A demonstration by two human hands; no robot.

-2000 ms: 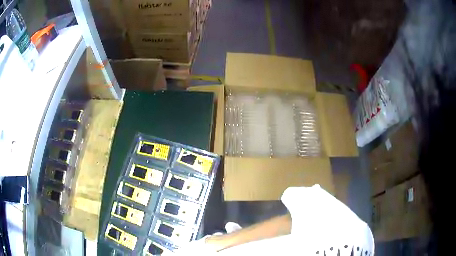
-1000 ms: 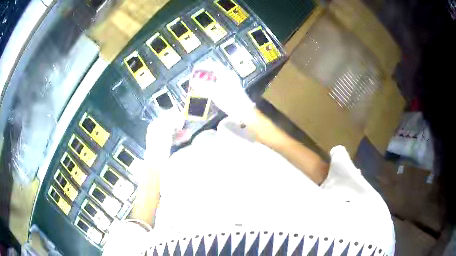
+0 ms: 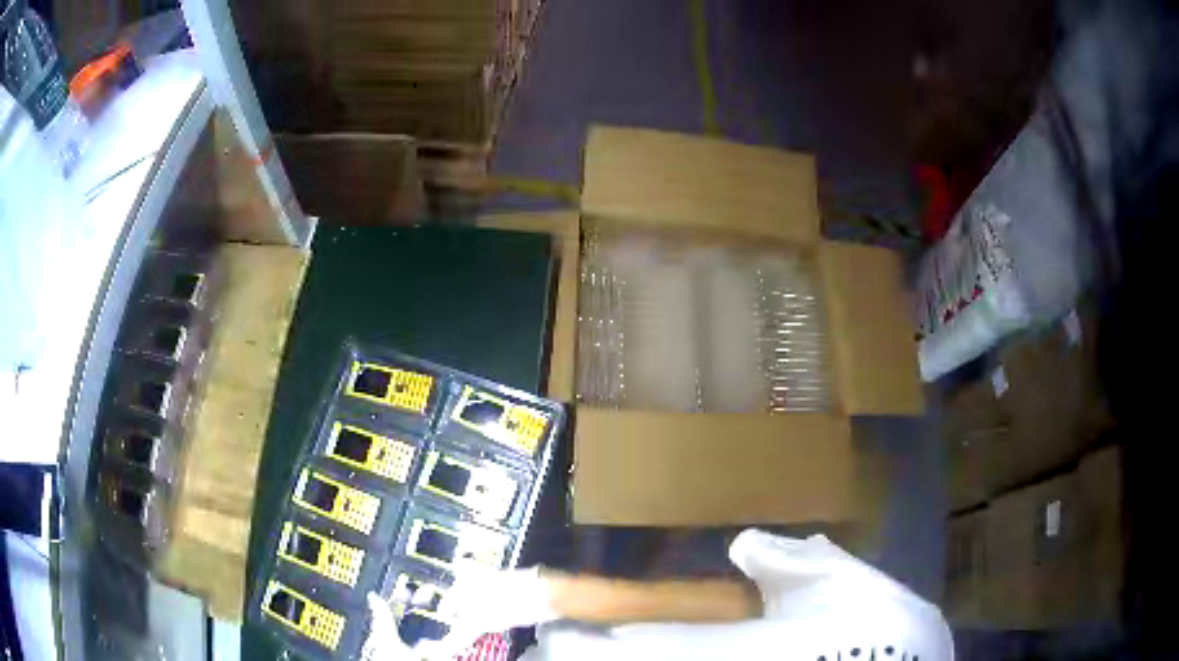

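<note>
A clear phone tray (image 3: 433, 368) lies on the dark green bench, holding two rows of yellow keypad phones (image 3: 375, 385). My right hand (image 3: 498, 597), in a white glove, is over the tray's lower right pockets, close to a phone there. Blur and glare hide whether its fingers grip that phone. A white gloved part (image 3: 385, 630) at the tray's lower middle may be my left hand, mostly cut off by the bottom edge. Red print shows beside the gloves at the bottom.
An open carton (image 3: 711, 465) with stacked clear trays (image 3: 666, 329) stands right of the bench. A white shelf and post (image 3: 246, 123) are at left, above more phones (image 3: 158, 394) behind clear plastic. White packets (image 3: 970, 304) and brown cartons (image 3: 1034, 517) are at far right.
The view has swung back from the bench's near side towards the carton. A second ago both gloved hands were together over the tray around a phone; now my right hand is at its lower right.
</note>
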